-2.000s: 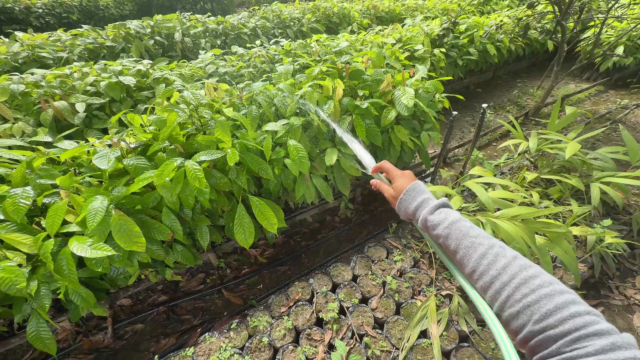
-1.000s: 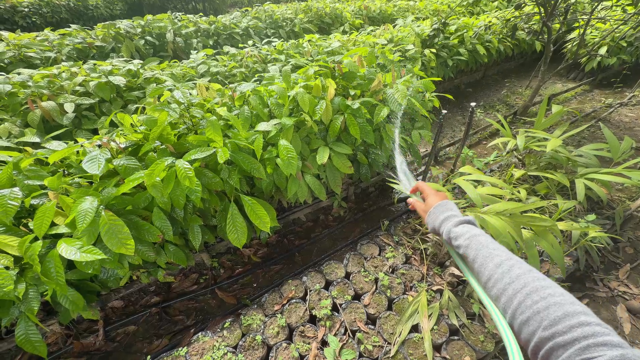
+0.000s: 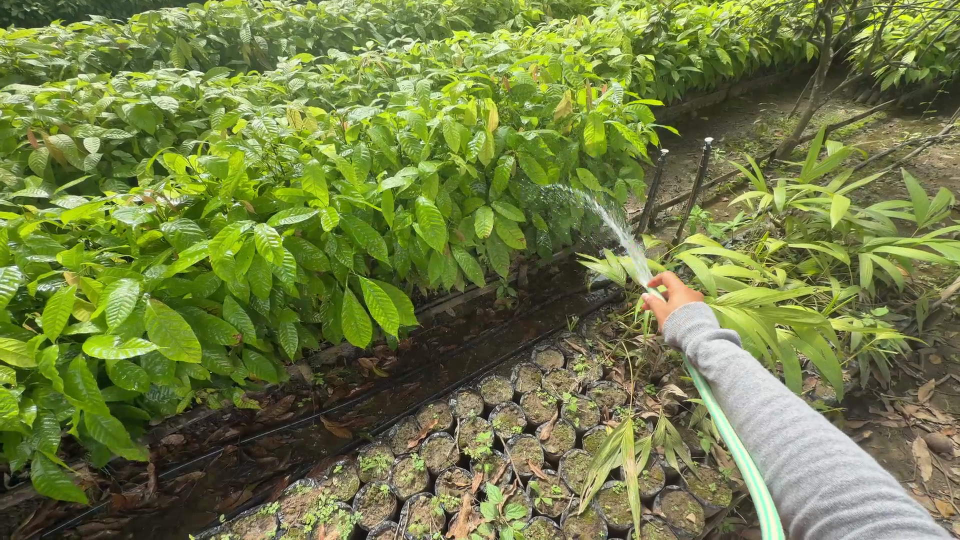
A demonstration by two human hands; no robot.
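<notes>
My right hand [image 3: 672,298], in a grey knitted sleeve, is closed around the end of a green hose with pale stripes [image 3: 731,442]. A stream of water [image 3: 619,229] leaves the hose end, arcs up and to the left, and breaks into drops at the edge of a dense bed of broad-leaved green seedlings [image 3: 375,217]. The hose runs back beneath my forearm to the bottom edge. The fingers partly hide the hose's mouth. My left hand is out of the picture.
Black soil-filled nursery bags [image 3: 525,450] stand packed below the hand. A thin black pipe [image 3: 360,442] runs along the wet furrow. Two dark upright stakes [image 3: 694,187] rise beyond the hand, with long-leaved plants [image 3: 795,300] to the right and a thin tree trunk [image 3: 814,97] farther back.
The water stream pointed up-left two seconds ago, stood nearly upright one second ago, and now arcs left again. My right hand has kept hold of the hose throughout.
</notes>
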